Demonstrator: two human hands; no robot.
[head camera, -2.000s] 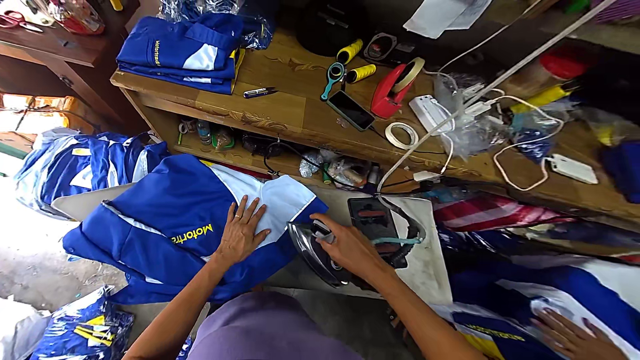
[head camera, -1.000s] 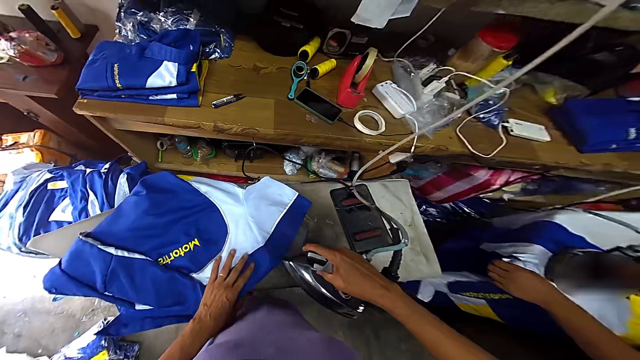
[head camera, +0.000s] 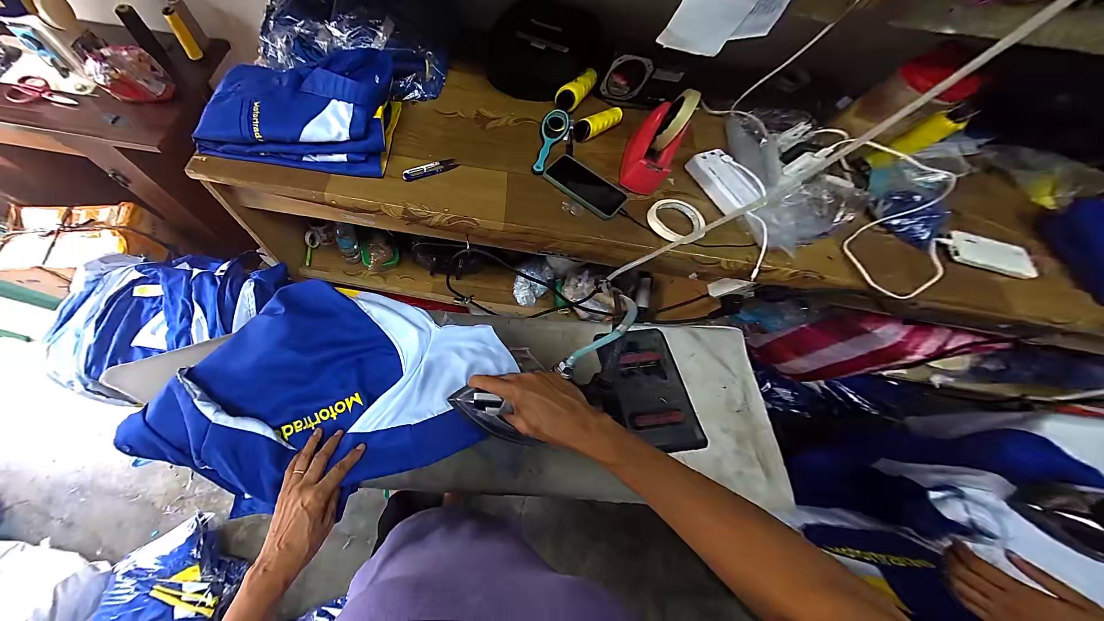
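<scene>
A blue and light-blue garment (head camera: 302, 354) with yellow lettering lies spread over the ironing board (head camera: 733, 379). My left hand (head camera: 315, 487) rests on its near edge, just below the lettering, fingers a little apart. In my right hand (head camera: 539, 405) is a steam iron (head camera: 487, 418), whose tip touches or overlaps the garment's right edge; my fingers hide much of its handle. A pale hose (head camera: 604, 341) runs up from the iron's rear. Right of the iron, a black iron rest (head camera: 651, 388) lies on the board.
Behind the board, a wooden shelf (head camera: 483, 190) holds folded blue garments (head camera: 297, 112), a red tape dispenser (head camera: 655, 147), a phone (head camera: 586, 185) and cables. More garments (head camera: 164, 319) sit at the left. At lower right, another person's hand (head camera: 1000, 582) touches a blue and white garment.
The iron in my right hand has moved left from beside the garment to its right edge. My left hand has moved left, off the light-blue panel, to below the lettering.
</scene>
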